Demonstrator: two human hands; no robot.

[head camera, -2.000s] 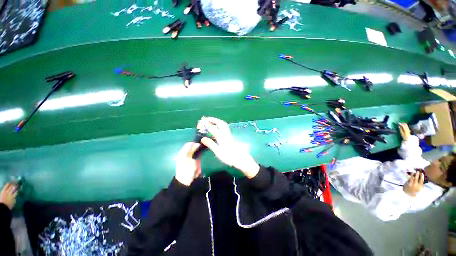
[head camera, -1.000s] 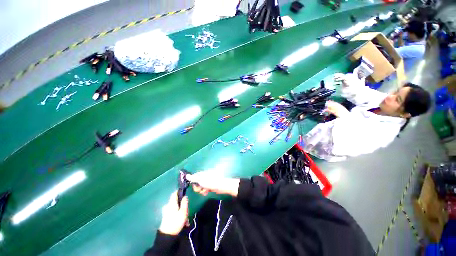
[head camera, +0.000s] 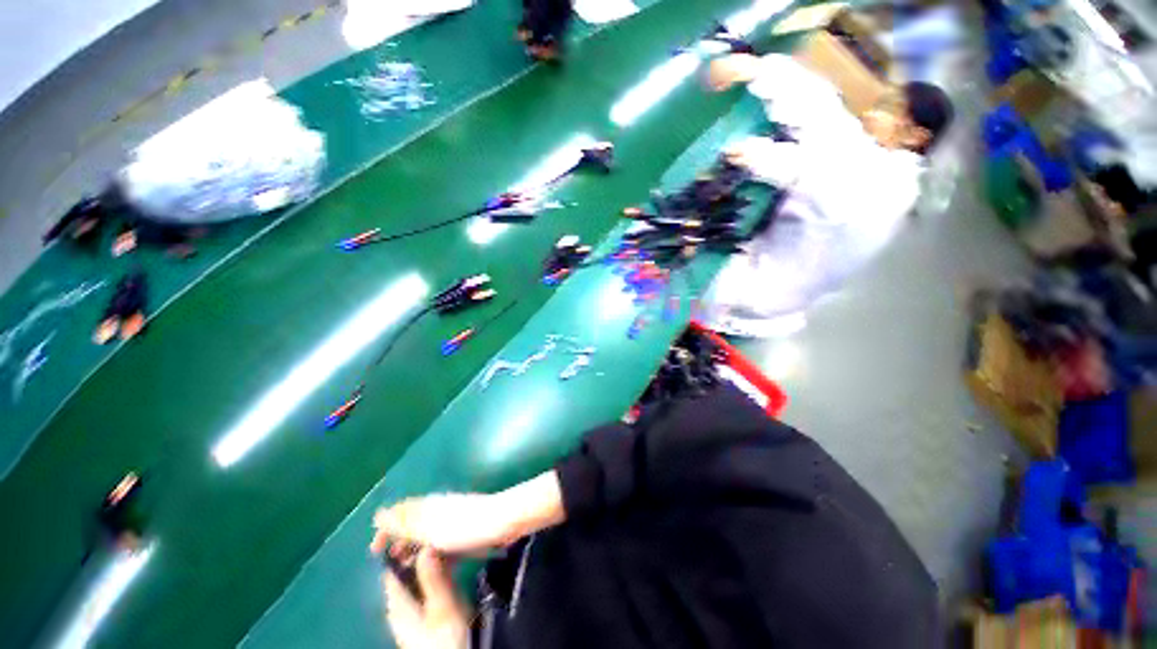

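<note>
My right hand [head camera: 444,522] and my left hand [head camera: 429,606] are together over the near green bench edge, at the lower middle of the view. Both close on a small dark piece [head camera: 406,567], which looks like a black end piece; the fingers cover most of it. The picture is blurred, so its exact shape cannot be told. My left hand is partly cut off by the lower edge. Small silvery-white parts [head camera: 539,360] lie on the bench edge beyond my hands.
Cable leads lie on the green belt [head camera: 273,330]. A pile of black leads [head camera: 692,216] is at the bench edge, beside a person in white [head camera: 812,190]. A red crate [head camera: 758,378] of leads stands below. A clear plastic bag [head camera: 226,152] sits on the far side.
The view has swung right, and my hands now show lower and further left, still together on the dark piece. The neighbouring person's arm now reaches out over the belt.
</note>
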